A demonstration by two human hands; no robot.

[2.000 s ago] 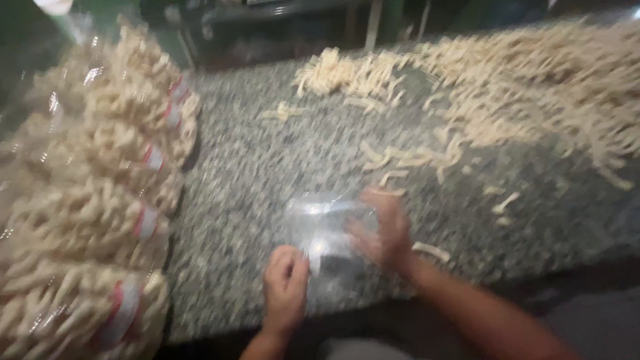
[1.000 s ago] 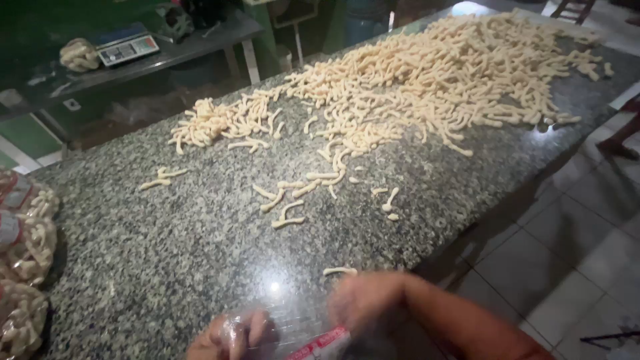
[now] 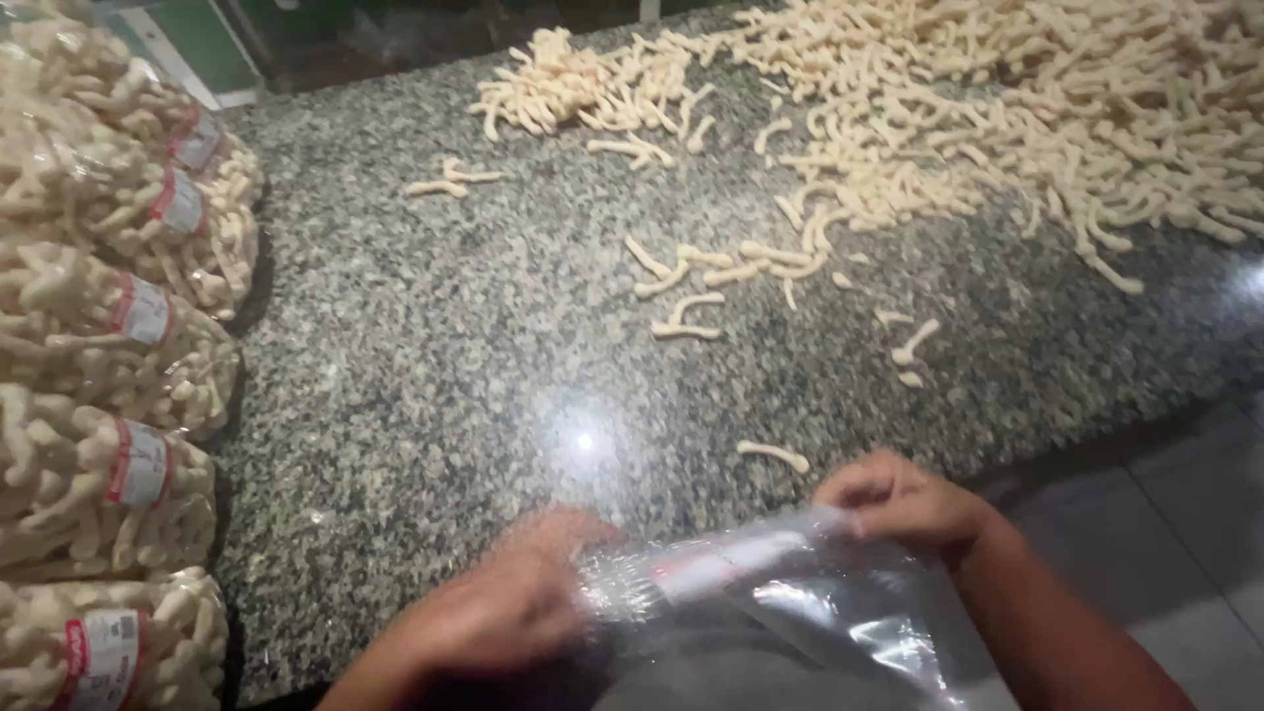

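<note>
A clear plastic bag (image 3: 770, 602) with a red and white label stretches between my two hands at the near edge of the granite counter (image 3: 425, 395). My left hand (image 3: 533, 592), blurred, is closed on the bag's left side. With thumb and fingers my right hand (image 3: 894, 504) pinches the bag's upper right corner. No food shows inside this bag. Just above my right hand, a single pale bone-shaped snack piece (image 3: 773, 455) lies on the granite.
A large heap of pale knobby snack pieces (image 3: 948, 128) covers the counter's far right, with a smaller pile (image 3: 563, 84) at the back. Several filled, labelled bags (image 3: 89, 474) line the left side. Tiled floor (image 3: 1165, 533) shows beyond the near right edge.
The view has swung back left and down from one second ago, showing more filled bags. My hands are now farther apart, with the bag spread between them.
</note>
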